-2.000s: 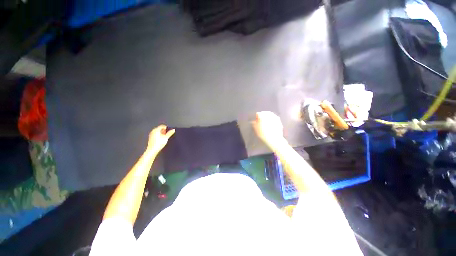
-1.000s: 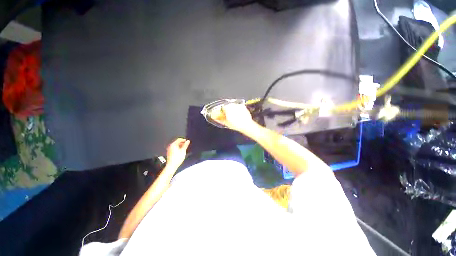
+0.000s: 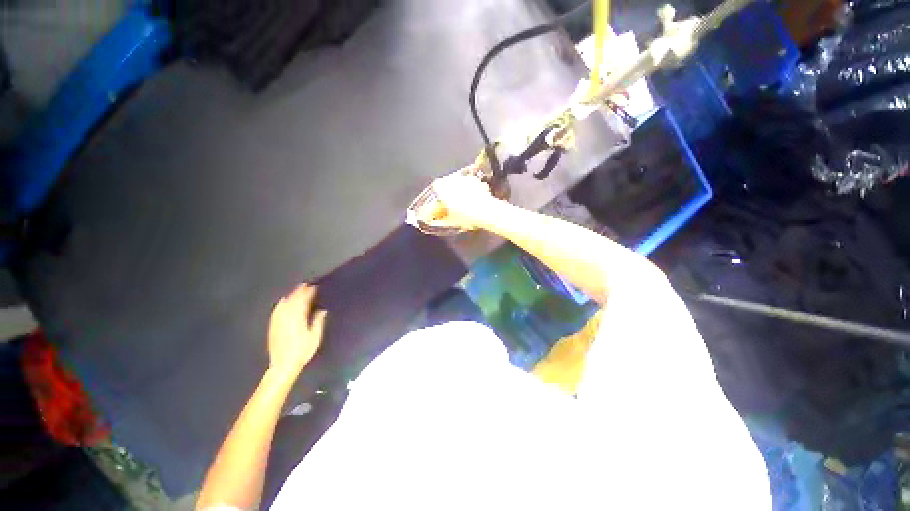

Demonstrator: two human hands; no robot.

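A dark navy skirt point(image 3: 384, 284) lies flat at the near edge of the grey pressing table cover point(image 3: 249, 190). My right hand point(image 3: 467, 200) grips the steam iron point(image 3: 427, 215), whose silver plate rests at the skirt's upper right corner. My left hand point(image 3: 295, 329) is at the skirt's left end, fingers slightly apart, thumb toward the cloth; whether it pinches the cloth is hard to tell. The iron cable point(image 3: 477, 95) loops up from the iron.
A black pile of garments point(image 3: 264, 35) and a blue bar point(image 3: 90, 110) lie at the far edge. A yellow steam hose point(image 3: 600, 45) hangs at upper right. A blue crate point(image 3: 688, 205), yellow-orange cloth point(image 3: 569, 361), clear plastic wrapping point(image 3: 863, 100) and a red bag point(image 3: 60, 391) surround the table.
The view has turned. Since the earliest frame, my right hand has taken hold of the iron and brought it onto the skirt. My left hand has moved left from the iron since one second ago.
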